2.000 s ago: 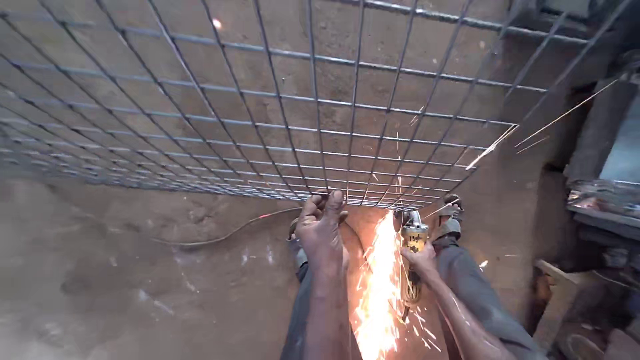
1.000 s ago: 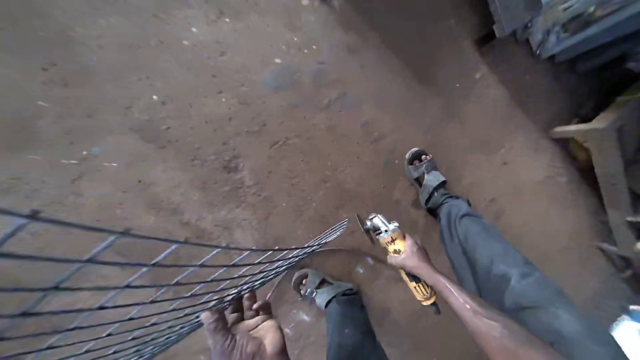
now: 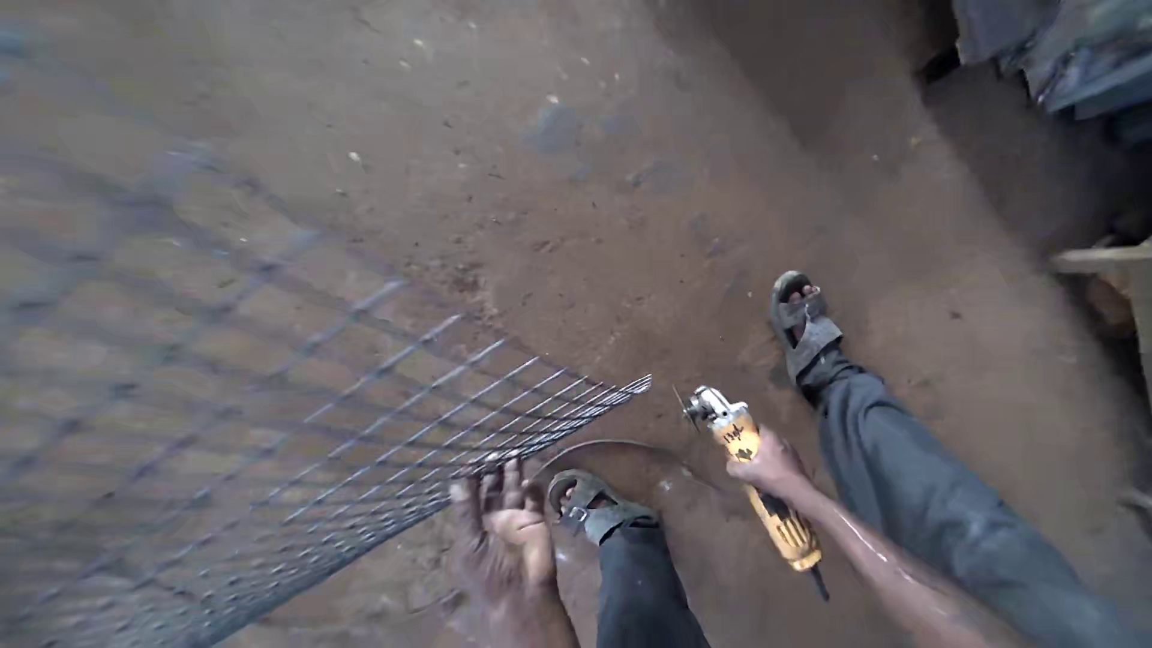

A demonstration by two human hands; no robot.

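A large panel of welded wire mesh [image 3: 360, 432] spans the left of the view, tilted, its far part blurred. My left hand [image 3: 508, 531] is at the panel's lower edge, its fingertips curled at the wires. To the right, my right hand [image 3: 769, 468] grips the yellow body of an angle grinder [image 3: 747, 450]. The grinder's thin disc [image 3: 681, 407] points up and left, a short way right of the mesh's narrow end and apart from it. No sparks show at the disc.
Both my sandalled feet stand on the brown dirt floor [image 3: 612, 270], the left sandal [image 3: 589, 504] close to the mesh and my left hand. A thin cable [image 3: 621, 442] curves behind that foot. A wooden frame [image 3: 1102, 259] stands at the right edge, with metal pieces [image 3: 1089, 63] above.
Sparks streamed from the grinder two seconds ago and have stopped. The mesh, earlier across the top, has swung to the left and has risen since one second ago. The view has shifted strongly.
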